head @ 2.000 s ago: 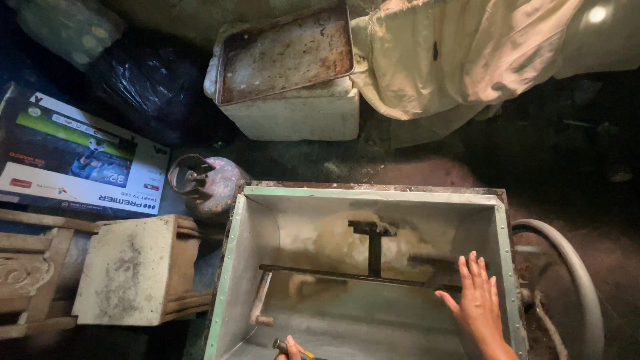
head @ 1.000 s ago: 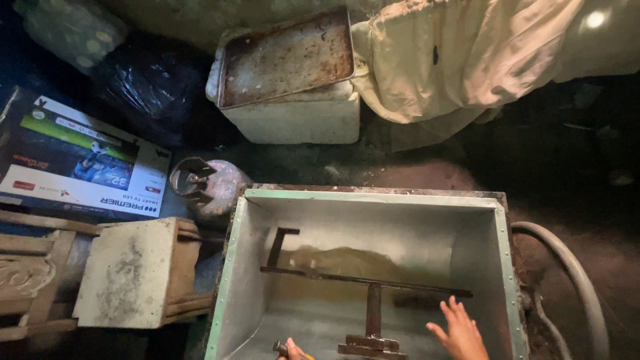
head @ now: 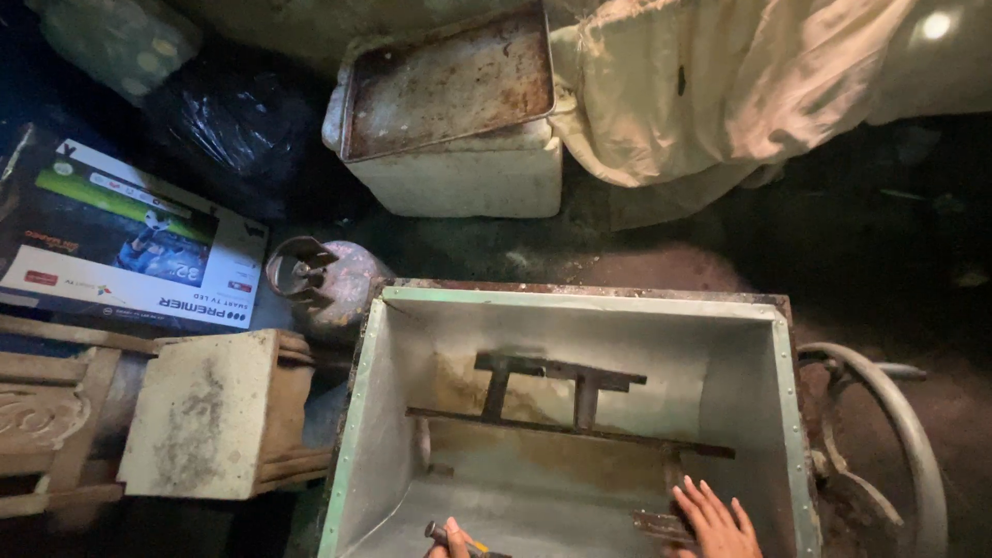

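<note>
A metal mixing trough (head: pixel 585 304) with riveted edges fills the lower middle of the head view. Across it runs a dark shaft (head: pixel 542 428) with flat paddles on short arms; brownish wet residue coats the trough's inner wall. At the bottom edge my left hand (head: pixel 452 539) holds a dark cylindrical tool (head: pixel 439 532), perhaps a flashlight, mostly out of frame. My right hand (head: pixel 717 521), fingers spread, is beside a lower paddle (head: pixel 663 526) at the trough's right; whether it touches the paddle is unclear.
A curved metal wheel rim (head: pixel 918 434) stands right of the trough. Left are a gas cylinder (head: pixel 349 275), a wooden chair (head: pixel 194 418) and a television box (head: pixel 139 240). Behind lie a stained tray (head: pixel 457 85) on a foam box (head: pixel 480 182), and pale cloth (head: pixel 697 85).
The shaft and its paddles have turned, and paddles now stand at the trough's far side. My right hand first moved down and left, and is now beside a lower paddle.
</note>
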